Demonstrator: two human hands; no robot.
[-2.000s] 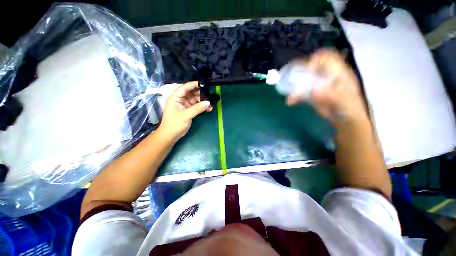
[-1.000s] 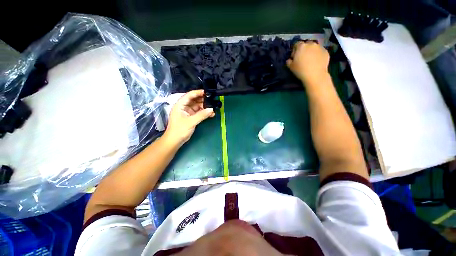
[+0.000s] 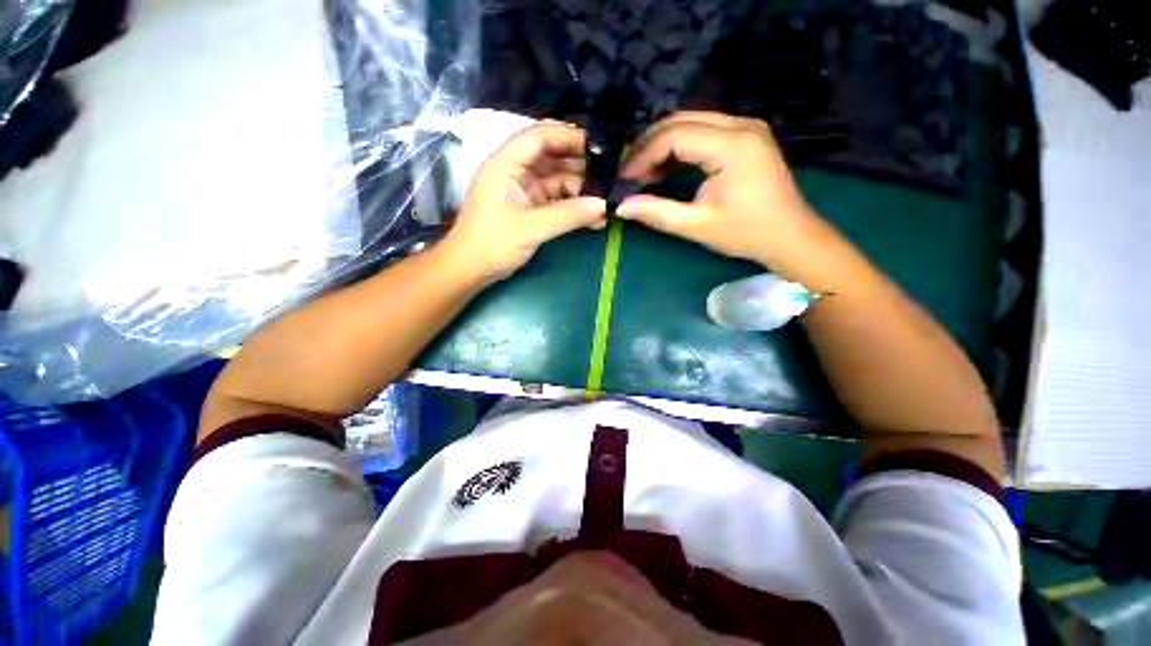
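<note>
A black plastic housing (image 3: 610,158) is held upright between my two hands over the far end of the yellow-green line. My left hand (image 3: 524,202) grips it from the left with thumb and fingers. My right hand (image 3: 713,183) is at its right side, thumb and fingertips against it. Whether a small piece is between the right fingers is hidden. The translucent white dispensing bottle (image 3: 757,303) lies on the green mat by my right forearm, its green tip pointing right.
The parts tray (image 3: 884,95) with heaped dark pieces lies beyond my hands. A clear plastic bag (image 3: 417,76) with a white sheet (image 3: 189,164) is at left. A white corrugated board (image 3: 1086,290) is at right. A white wipe (image 3: 486,133) lies behind my left hand. A blue crate (image 3: 95,505) is lower left.
My right hand has come back from the tray to the housing in my left hand. The bottle was put down on the mat earlier. The whole view has shifted.
</note>
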